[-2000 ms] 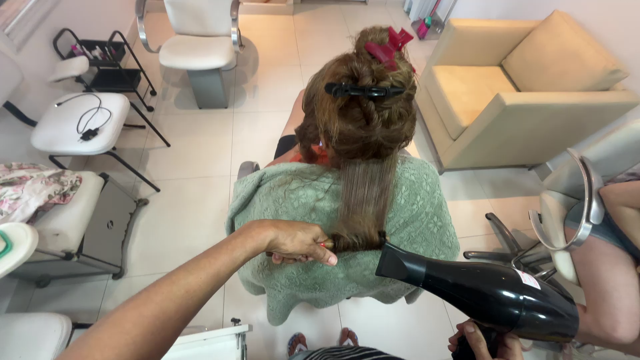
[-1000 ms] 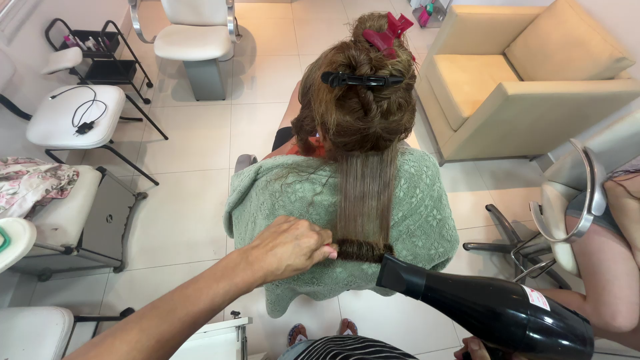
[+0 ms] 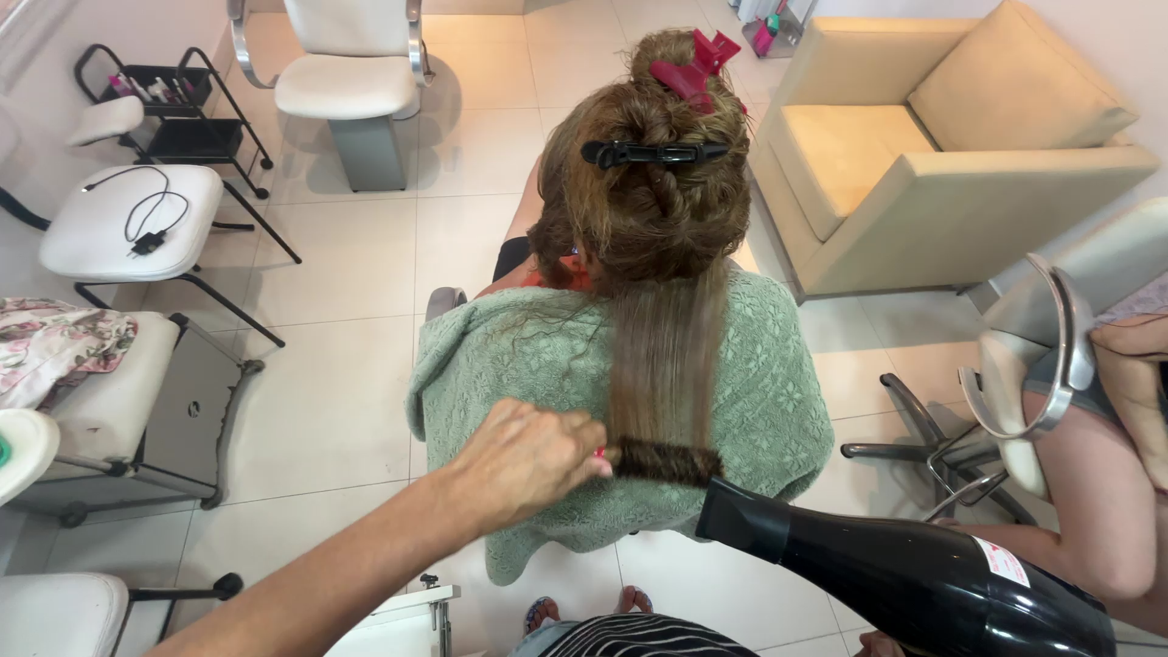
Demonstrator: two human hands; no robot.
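My left hand (image 3: 534, 456) grips the handle of a round hair brush (image 3: 666, 462), whose bristles lie at the lower ends of a straight hanging section of hair (image 3: 664, 365). My right hand (image 3: 878, 644), mostly hidden at the bottom edge, holds a black hair dryer (image 3: 912, 566); its nozzle touches or nearly touches the brush's right end. The seated person's other hair (image 3: 648, 210) is pinned up by a black hair clip (image 3: 655, 153) and a red claw clip (image 3: 695, 68). A green towel (image 3: 766, 365) covers the person's shoulders and back.
A beige armchair (image 3: 967, 201) stands at the upper right; below it another person (image 3: 1086, 474) sits in a salon chair (image 3: 1013, 438). To the left are a white chair (image 3: 132, 224) with a cable (image 3: 151, 239), a black trolley (image 3: 196, 137) and a grey wheeled cart (image 3: 187, 411).
The hair hung partly wrapped around the brush two seconds ago; now it lies straight down to the bristles. My left hand has turned, its back now upward. The dryer's nozzle stays beside the brush.
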